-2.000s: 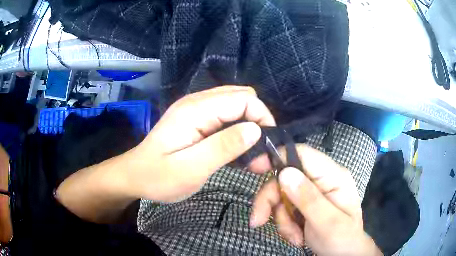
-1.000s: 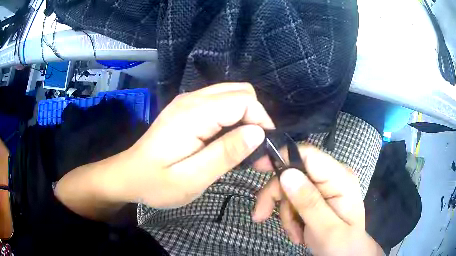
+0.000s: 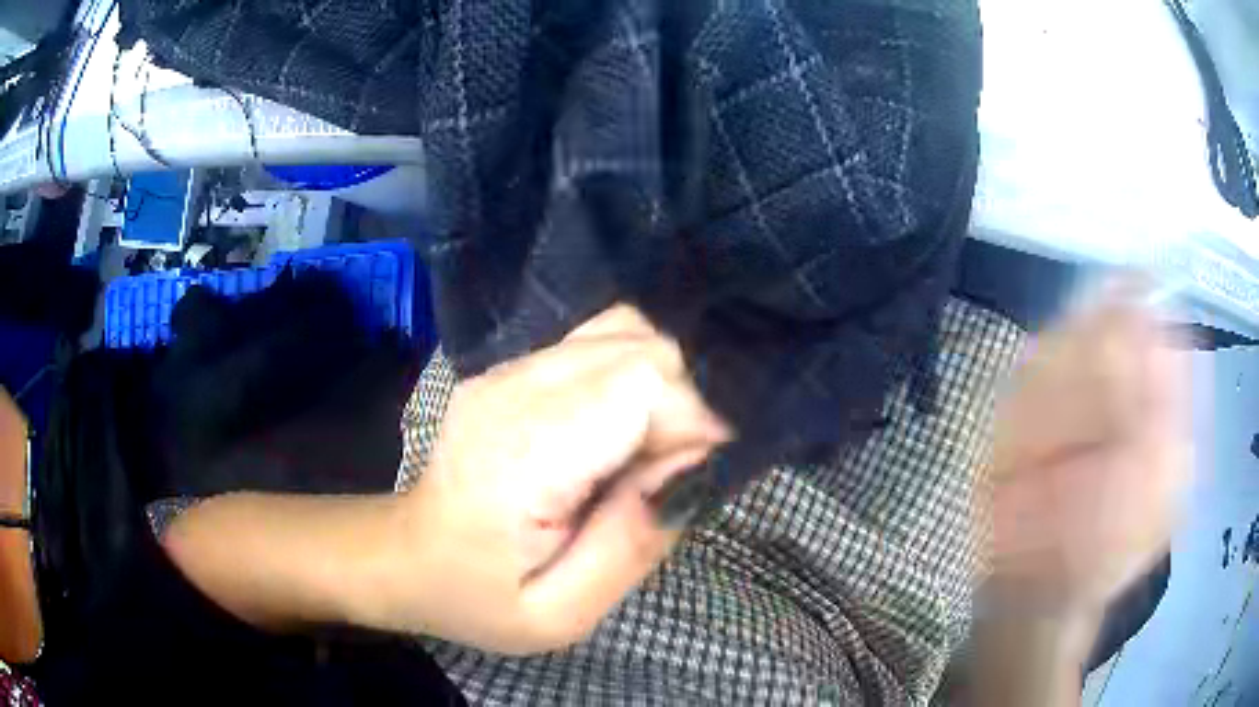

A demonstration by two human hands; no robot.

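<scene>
The dark garment [image 3: 815, 152] with a pale windowpane check hangs from the white table onto the lap. My left hand [image 3: 566, 483] is closed at its lower edge, left of centre, and a small dark piece of the cloth shows between the thumb and fingers. My right hand [image 3: 1084, 456] is raised at the right, apart from the garment. It is strongly blurred, and whether it holds the cutting tool cannot be told.
The white table [image 3: 1077, 124] crosses the top. A black-and-white checked apron [image 3: 732, 622] covers the lap. A blue basket [image 3: 373, 283] with black cloth [image 3: 276, 387] stands at the left. Another person's arm [image 3: 17, 539] shows at the left edge.
My right hand has moved from beside my left hand to the right, away from the cloth. My left hand has shifted slightly down and turned. The slim tool is no longer visible.
</scene>
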